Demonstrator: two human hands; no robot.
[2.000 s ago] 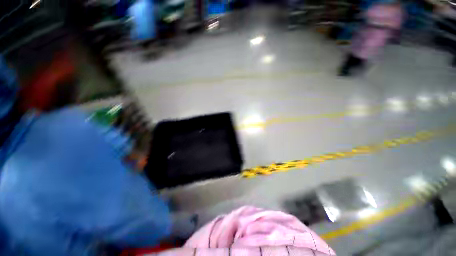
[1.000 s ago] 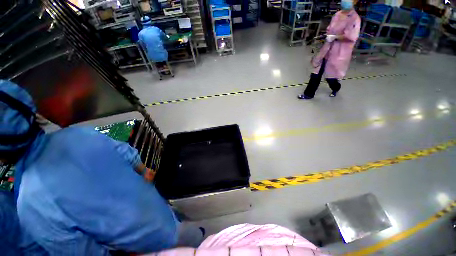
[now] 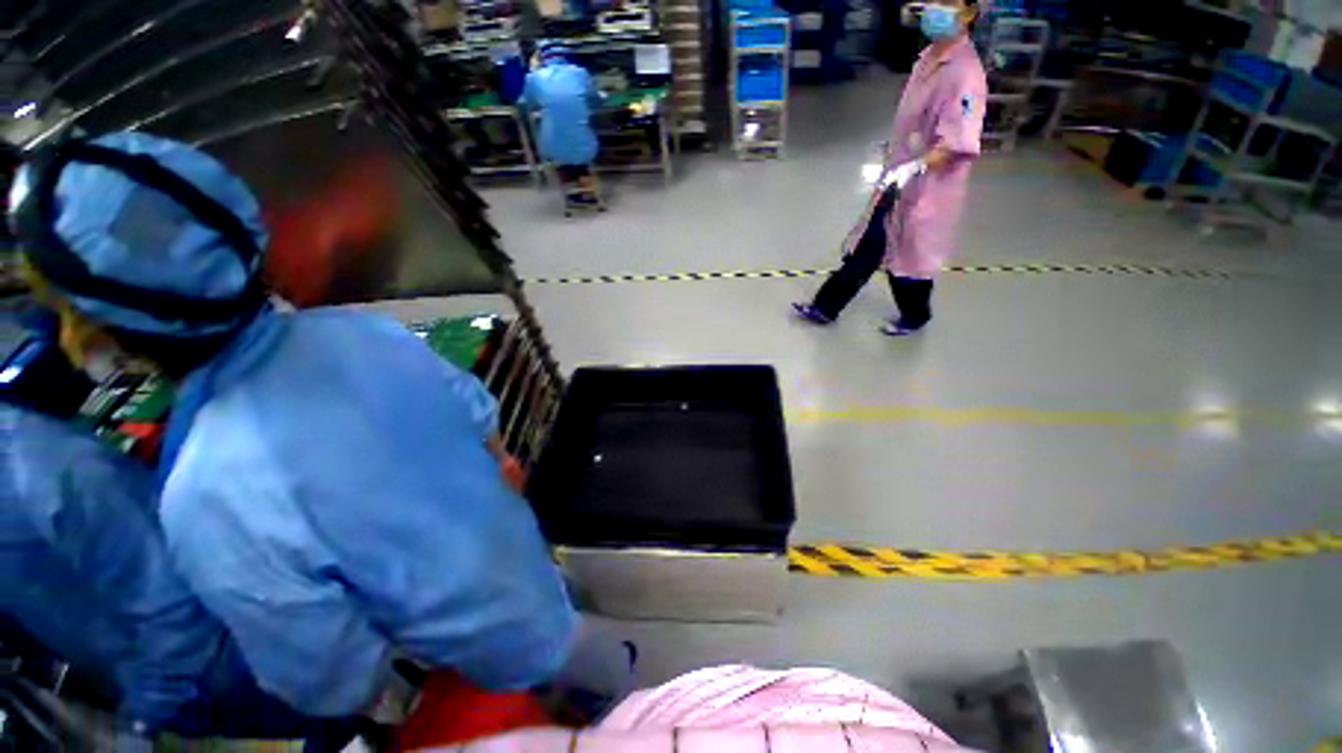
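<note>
Neither of my hands is in view; only pink striped cloth [image 3: 780,714] shows at the bottom edge. Nearest in front of me is a black open-topped tray [image 3: 670,459] on a pale box-shaped cart [image 3: 677,584]. Left of it a person in a blue coat and cap [image 3: 353,471] bends towards the rack [image 3: 533,386], one hand [image 3: 509,468] near its slats. A green circuit board [image 3: 464,340] lies partly hidden behind that person.
Another blue-coated person [image 3: 74,515] is at the far left. A metal-topped stool or box [image 3: 1119,699] stands at the lower right. A person in a pink coat [image 3: 935,147] walks beyond the striped floor tape [image 3: 1060,562]. A blue-coated worker [image 3: 562,111] sits farther back.
The view has turned left, so the black tray and blue-coated person appear farther right. The pink-coated person appears farther left, with a changed stride. The nearby person's cap now shows more fully.
</note>
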